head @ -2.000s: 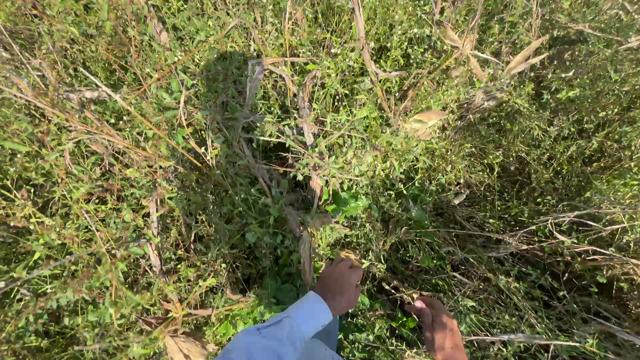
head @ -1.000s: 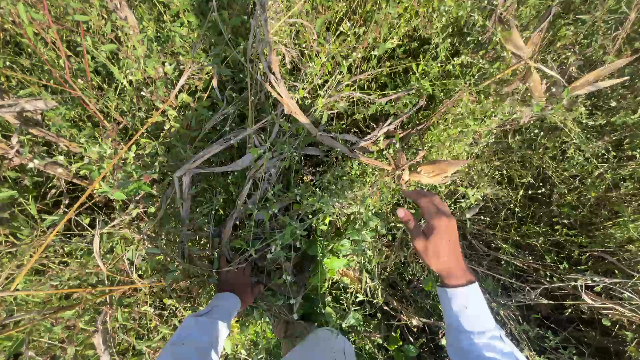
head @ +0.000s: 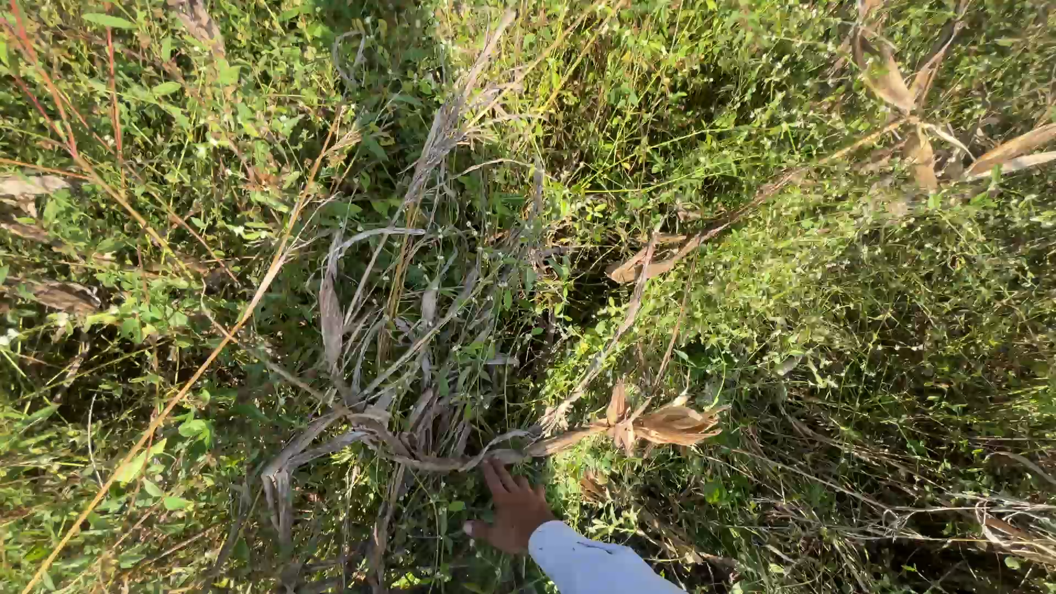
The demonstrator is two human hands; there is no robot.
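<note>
My right hand (head: 513, 513), in a light blue sleeve, is at the bottom centre, thumb apart and fingers pointing up and left. Its fingertips meet the lower edge of a dry, bent stalk (head: 445, 464) that lies across the weeds; whether they press on it is unclear. To the right, the stalk runs to a dry, papery husk (head: 672, 425), which looks like a corn husk. Nothing is seen gripped in the hand. My left hand is out of view.
Dense green weeds (head: 792, 297) surround the stalks. A long straw-coloured stem (head: 223, 342) slants across the left side. More dry husks (head: 920, 148) stand at the upper right, with thin dry stems (head: 932, 520) at the lower right.
My right hand has moved left, from near the husk to the bent stalk. My left hand, low among the plants a second ago, has gone out of view.
</note>
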